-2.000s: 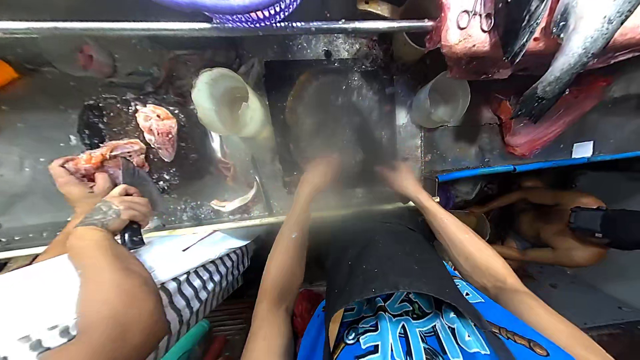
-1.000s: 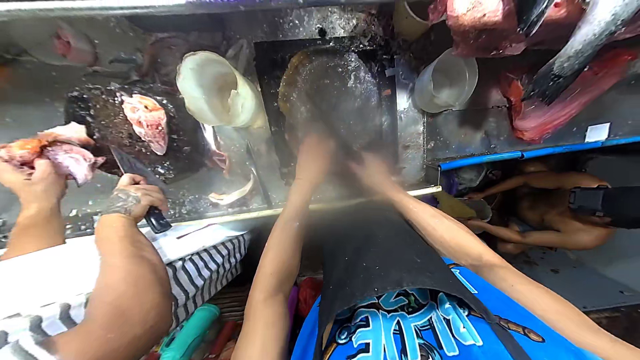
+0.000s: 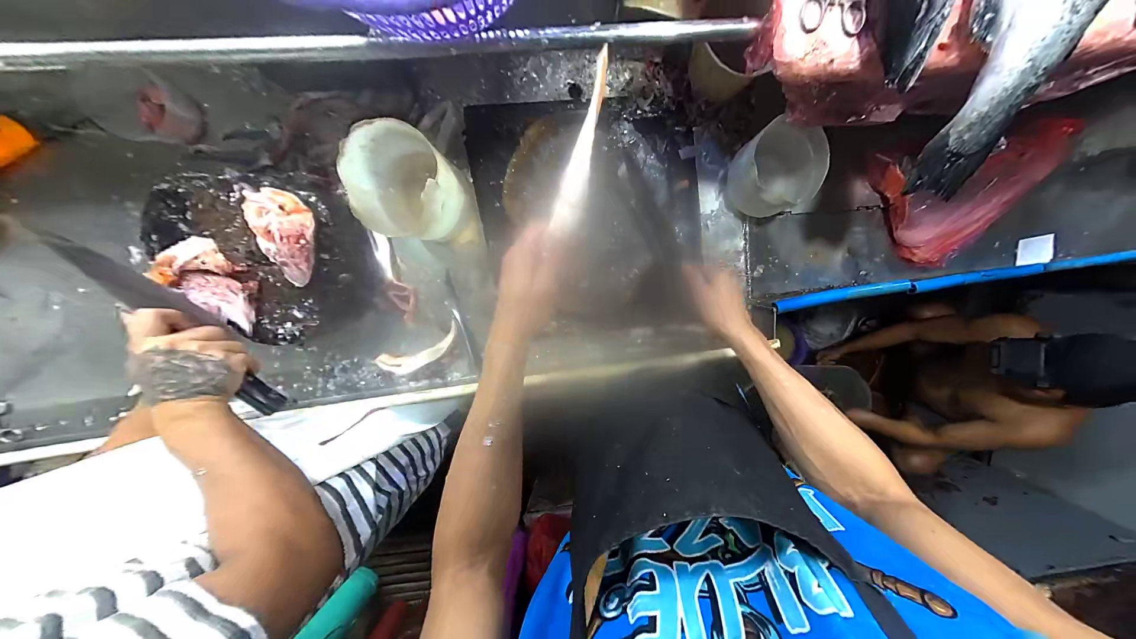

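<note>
Through a hazy patch in the head view, my left hand (image 3: 531, 262) is blurred at the base of a pale, pointed strip (image 3: 581, 151) that rises over a dark cutting board (image 3: 657, 133). Whether the strip is a blade or a piece of fish is unclear. My right hand (image 3: 717, 297) hovers near the board's lower right edge; its fingers are blurred, and nothing can be made out in them. A roundish brown patch shows on the board's left part.
At left a co-worker's hand (image 3: 182, 355) grips a large knife (image 3: 115, 275) beside fish pieces (image 3: 282, 232) on another board. Plastic containers (image 3: 404, 182) (image 3: 779, 167) flank my board. Large fish pieces (image 3: 825, 71) lie upper right. Another person (image 3: 976, 382) crouches lower right.
The pale strip now stands out above my left hand; neither earlier frame shows it clearly. My hands have moved apart since a second ago. The co-worker's knife has swung up and left, off the fish pieces.
</note>
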